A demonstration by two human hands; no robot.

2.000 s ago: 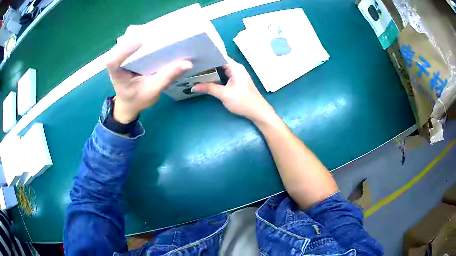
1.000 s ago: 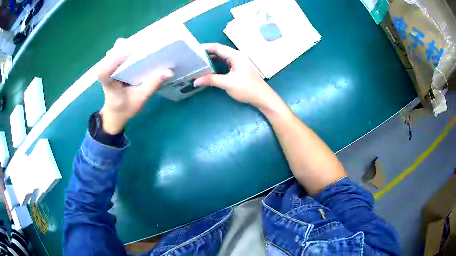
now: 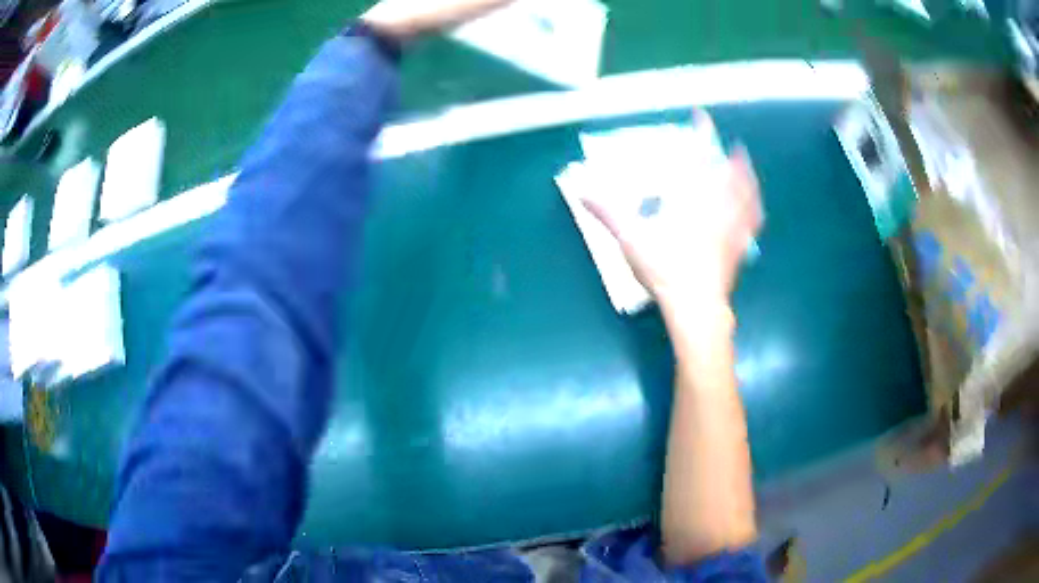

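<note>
My right hand (image 3: 701,233) is blurred and lies over the stack of flat sleeves (image 3: 610,256), thumb and fingers spread; no grip on a sleeve can be made out. A small dark picture shows on the top sleeve. My left hand (image 3: 427,14) is at the top edge, partly cut off, beside a white sleeved box (image 3: 541,43) on the far green strip. Its fingers are out of the picture, so its grip cannot be told.
White inner boxes (image 3: 68,325) stand at left, with several more blocks (image 3: 133,171) beyond them. Thin yellow loops (image 3: 41,419) lie at the left edge. A sleeved box (image 3: 875,165) leans by the brown carton (image 3: 951,268) at right. A yellow line marks the floor.
The white box has left the space between my hands; one now lies on the far strip by my left hand, which reached forward. My right hand moved right onto the sleeve stack.
</note>
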